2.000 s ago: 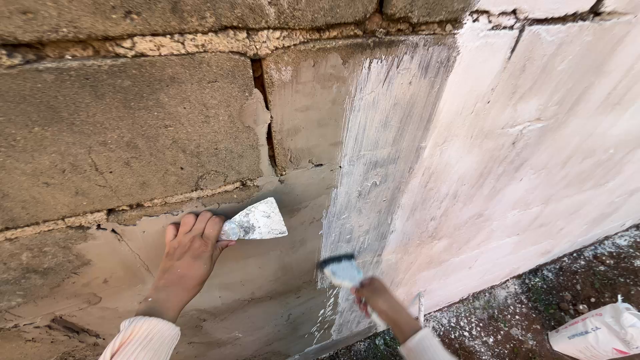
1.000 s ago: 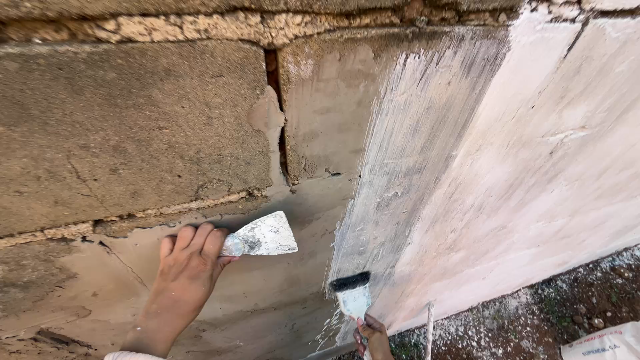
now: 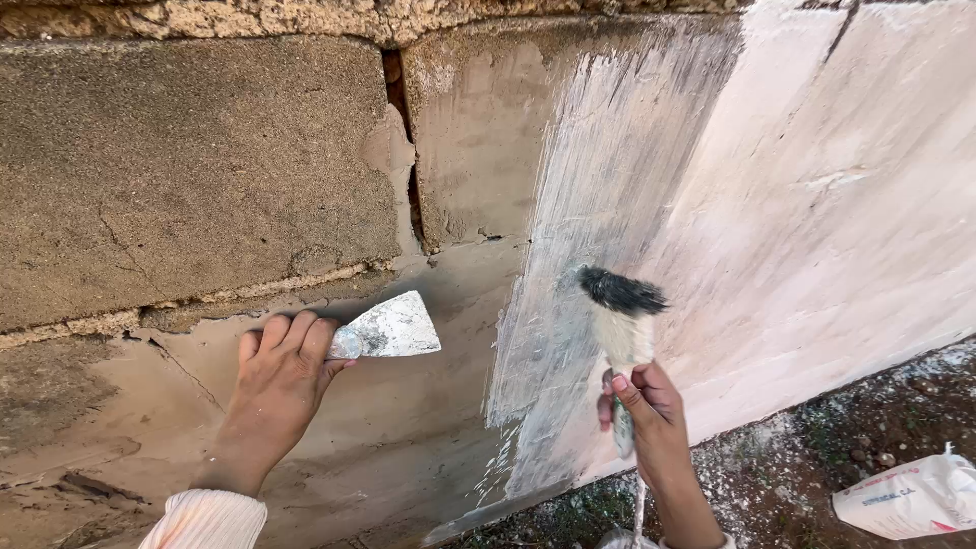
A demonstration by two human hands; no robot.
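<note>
My left hand (image 3: 282, 381) grips the handle of a putty knife (image 3: 400, 326), whose blade is coated in dried white material and points right, close to the wall. My right hand (image 3: 646, 408) holds a paintbrush (image 3: 625, 324) by its handle, with dark bristle tips pointing up against the streaky white coat (image 3: 587, 198). White covers the brush's lower part. Left of that coat, the block wall (image 3: 198, 168) is bare and brown, with smeared mortar below and a dark vertical gap (image 3: 404, 137) between two blocks. On the right the wall surface (image 3: 823, 229) is more solidly white.
Soil spattered with white (image 3: 770, 465) runs along the wall's foot. A white printed bag (image 3: 911, 496) lies on it at the lower right. A thin whitish stick (image 3: 639, 511) stands below my right hand, beside something pale that is partly cut off.
My right hand and the brush have moved up the wall from the lower edge of the white coat. My left hand still holds the putty knife in nearly the same place.
</note>
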